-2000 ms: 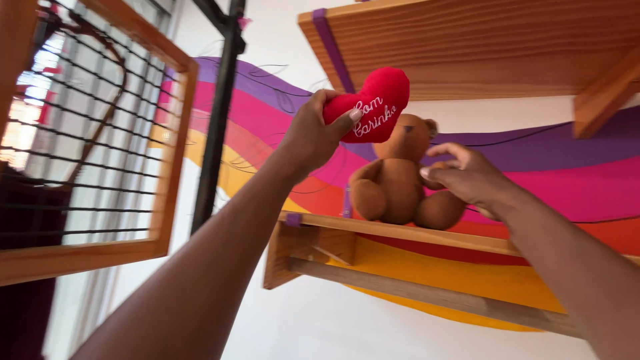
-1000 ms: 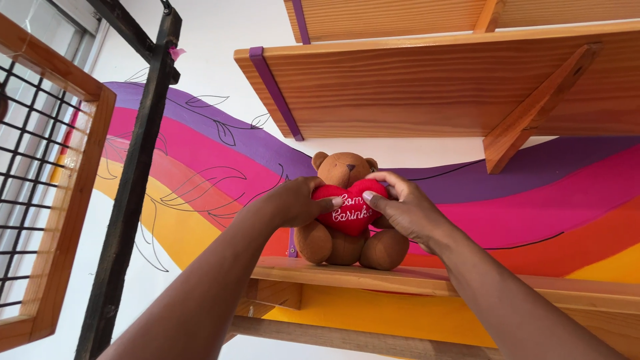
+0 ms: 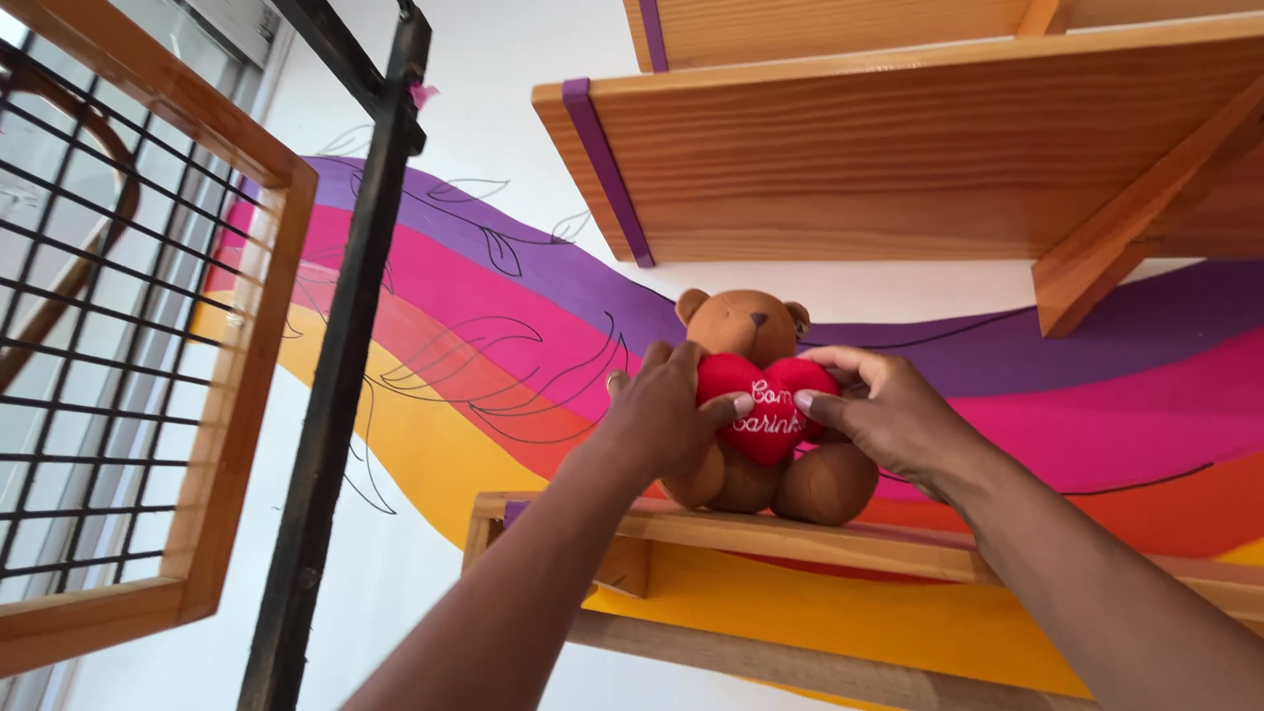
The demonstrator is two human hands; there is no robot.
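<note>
A brown teddy bear (image 3: 743, 321) sits upright on a wooden shelf (image 3: 889, 555). Against its chest is a red heart-shaped plush cushion (image 3: 768, 380) with white embroidered writing. My left hand (image 3: 667, 410) grips the heart's left side, thumb on its front and fingers behind the edge. On the other side my right hand (image 3: 874, 410) holds the heart the same way, its thumb near the middle. Both hands hide the bear's arms, and the heart covers most of its torso.
Above the bear juts a higher wooden shelf (image 3: 820, 168) with a diagonal wooden bracket (image 3: 1136, 212). A black metal post (image 3: 341, 365) stands to the left, beside a wood-framed wire grid panel (image 3: 252, 395). Behind is a wall with a painted wavy mural (image 3: 464, 336).
Two seconds ago my left hand held the heart up left of the bear's head, while my right hand was at the bear's side. Now the heart is at its chest between both hands.
</note>
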